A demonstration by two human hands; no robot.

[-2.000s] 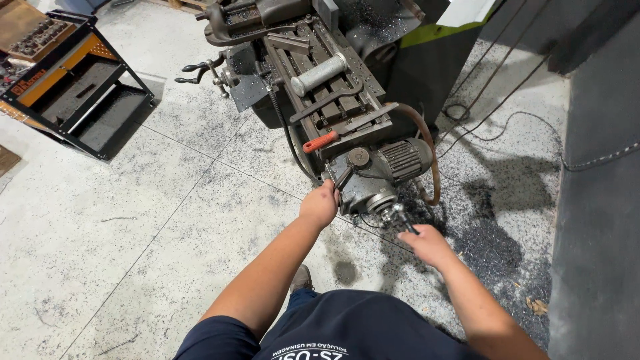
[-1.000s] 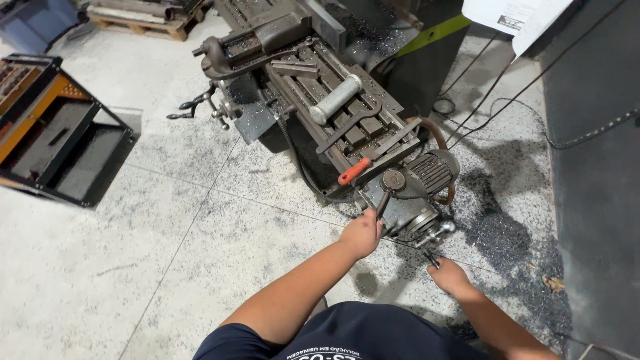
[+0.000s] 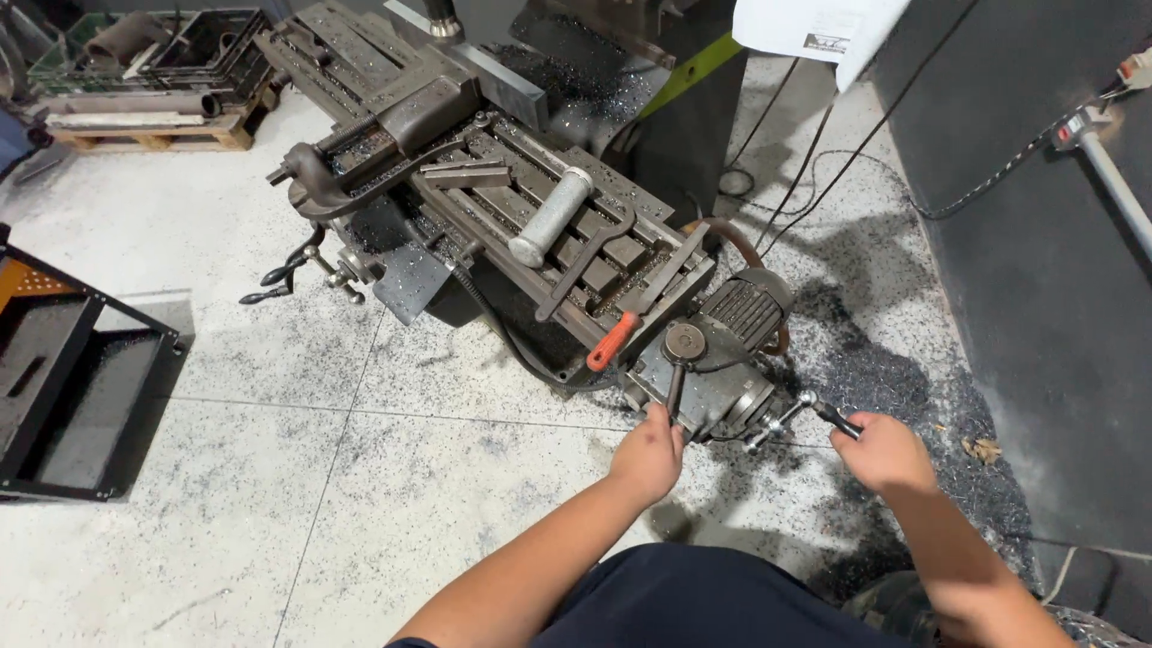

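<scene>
My left hand (image 3: 648,454) is closed around the lower end of a metal lever (image 3: 676,387) on the feed gearbox (image 3: 711,396) at the end of a milling machine table (image 3: 594,238). My right hand (image 3: 885,450) grips the black handle (image 3: 837,419) of the table's crank, right of the gearbox. On the table lie an orange-handled file (image 3: 614,340), a flat open-ended wrench (image 3: 585,263), a grey metal cylinder with flanged ends (image 3: 551,217) and flat metal bars (image 3: 466,174). A machine vise (image 3: 427,112) is mounted farther up the table.
An electric motor (image 3: 749,306) sits behind the gearbox. Metal chips lie over the floor (image 3: 432,504), heaped at right (image 3: 864,369). A black tool cart (image 3: 99,396) stands left, a wooden pallet (image 3: 162,135) with crates behind it. Cables hang near the dark wall (image 3: 1035,297).
My right hand has moved round with the crank handle, now out to the right of the gearbox. My left hand stays at the lever. The view has shifted.
</scene>
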